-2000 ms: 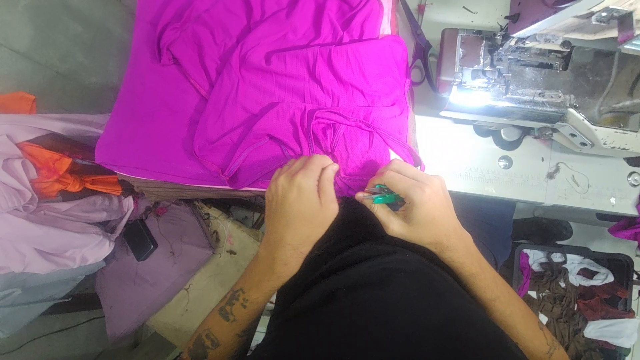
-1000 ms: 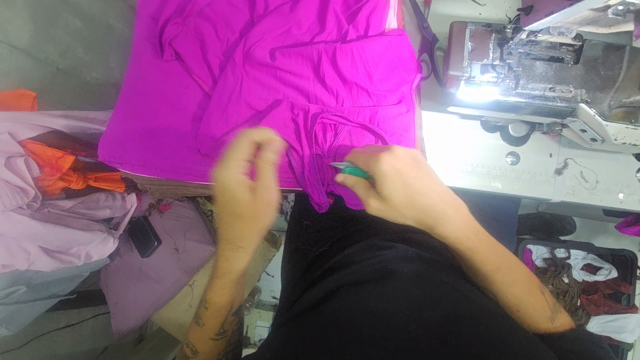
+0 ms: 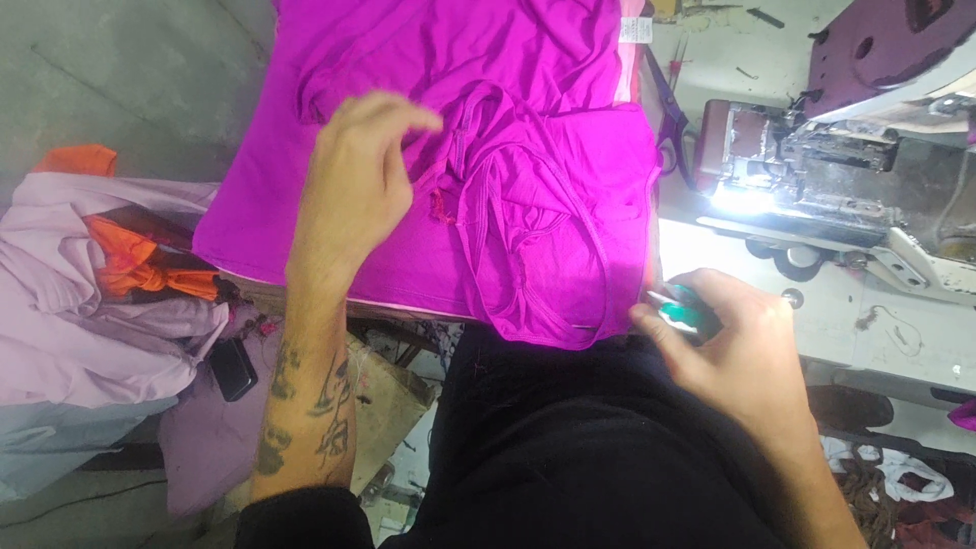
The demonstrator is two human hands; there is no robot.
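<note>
Magenta stretch fabric garments (image 3: 427,259) lie in a pile before me, the top one bunched with its narrow straps or bands looped near the front edge. Over the pile's left part is my left hand (image 3: 358,168), fingers loosely apart and slightly blurred, with nothing seen in it. My right hand (image 3: 724,328), beside the pile's front right corner, holds a small tool with green on it, likely thread snips (image 3: 681,311); its metal tip points left. A frayed red bit of thread or cloth (image 3: 440,206) lies on the magenta fabric.
An industrial sewing machine (image 3: 801,160) with its lamp lit stands at right, purple-handled scissors (image 3: 671,126) beside it. Lilac cloth (image 3: 46,305), an orange knotted cloth (image 3: 126,255) and a black phone (image 3: 232,368) are at left. A bin of fabric scraps (image 3: 907,480) sits lower right.
Both hands were together at the garment's front edge two seconds ago. My left hand has moved up over the pile, and my right hand has moved right with the green tool. The bunched straps now lie spread out.
</note>
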